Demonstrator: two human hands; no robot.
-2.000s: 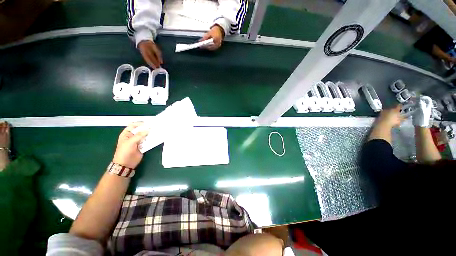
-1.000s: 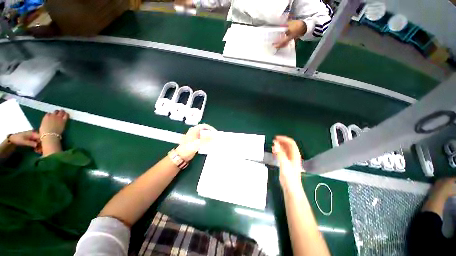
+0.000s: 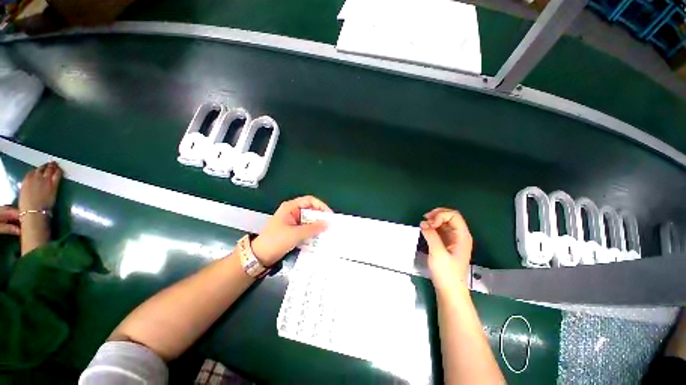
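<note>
My left hand (image 3: 289,226) grips the left end of a white label sheet (image 3: 368,239), thumb on top. My right hand (image 3: 449,242) is at the sheet's right end, thumb and forefinger together near its upper right corner; whether a sticker is between them is too small to tell. The sheet is held over the near metal rail, just above a stack of label sheets (image 3: 350,312) with faint printed rows on the bench. Three white loop-shaped housings (image 3: 252,154) lie side by side on the belt, ahead and to the left.
More housings (image 3: 538,229) lie in a row on the belt at right, partly behind a grey frame post (image 3: 587,286). A rubber band (image 3: 516,344) and bubble wrap (image 3: 609,346) lie on the bench at right. A green-sleeved person (image 3: 45,293) is at left. White sheets (image 3: 410,34) lie across the belt.
My right hand came into view and moved to the sheet's right end. The held sheet is now level over the rail. The person across the belt has gone out of view.
</note>
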